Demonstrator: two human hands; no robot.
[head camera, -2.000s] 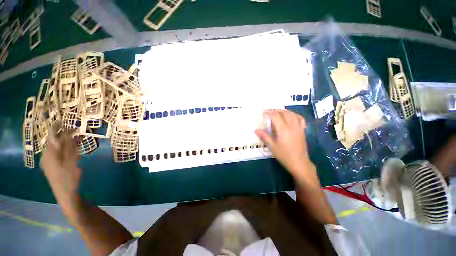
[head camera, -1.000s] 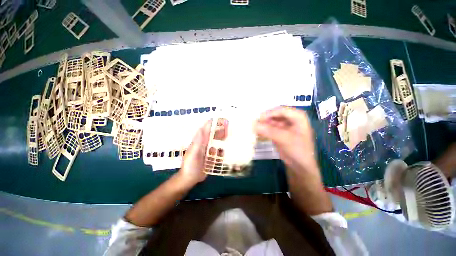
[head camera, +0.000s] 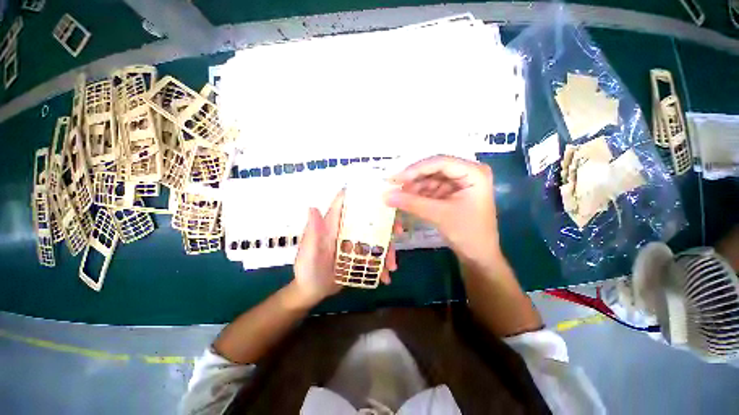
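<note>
My left hand (head camera: 318, 255) holds a beige front housing (head camera: 359, 267) from its left side and from behind, above the sheet's front edge. Its key grid points toward me. A pale film (head camera: 366, 212) covers the window area; glare hides its edges. My right hand (head camera: 454, 198) pinches the film's upper right corner between thumb and forefinger. A white adhesive sheet (head camera: 267, 203) with rows of dark holes lies below the hands, with bright stacked sheets (head camera: 365, 97) behind it. A pile of housings (head camera: 138, 154) lies at left.
A clear plastic bag (head camera: 567, 243) at right carries cream pieces (head camera: 595, 182) and a white card (head camera: 544, 154). Two or more housings (head camera: 669, 121) lie beyond it. A desk fan (head camera: 703, 301) stands lower right. A pale metal rail (head camera: 308, 31) runs along the back.
My left hand has come from the pile to the middle with a housing. My right hand has lifted off the sheet to the housing. The window, see-through at its left a second ago, now looks covered.
</note>
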